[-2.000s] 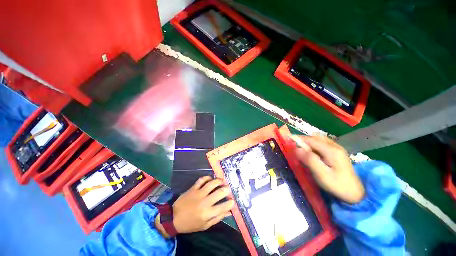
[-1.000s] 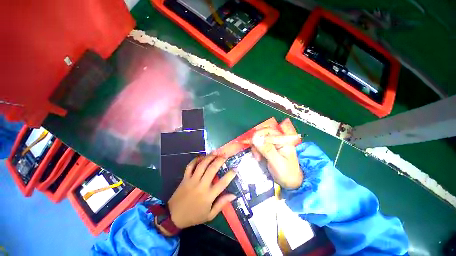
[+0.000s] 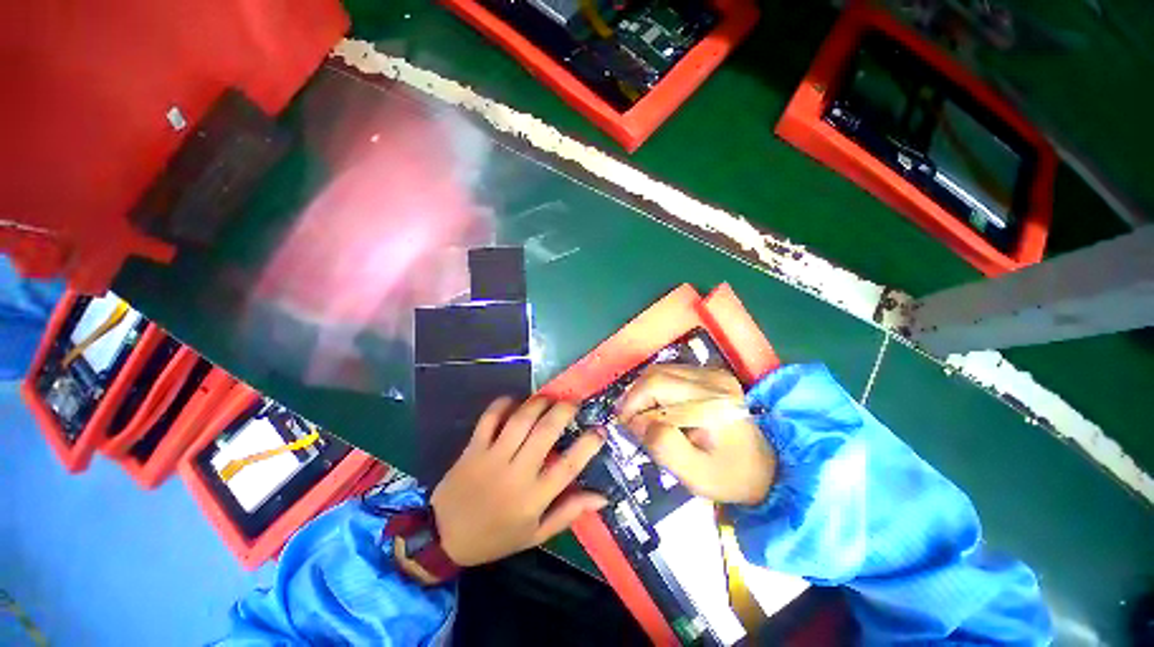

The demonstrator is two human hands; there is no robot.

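Observation:
An open tablet (image 3: 639,487) lies in a red tray (image 3: 635,339) in front of me, its dark board at the upper part and a white battery (image 3: 690,556) with an orange ribbon cable (image 3: 738,575) lower down. My left hand (image 3: 513,487) lies over the tray's left edge, fingers spread, fingertips at the board. My right hand (image 3: 702,430) is over the upper board, fingers bent together with a slim pale tool across them; its tip is hidden. Black adhesive sheets (image 3: 473,335) lie in a row left of the tray, partly under my left hand.
Red-trayed tablets lie beyond the chipped white edge (image 3: 608,177), at top centre (image 3: 633,120) and upper right (image 3: 810,114). More stand at the left (image 3: 241,537). A red bin (image 3: 114,89) and dark block (image 3: 209,164) are upper left. A grey post (image 3: 1038,293) is at right.
My right hand came from the tray's right side over the board, and its fingers are now lower on it. My left hand moved slightly over the tray edge. The view has shifted.

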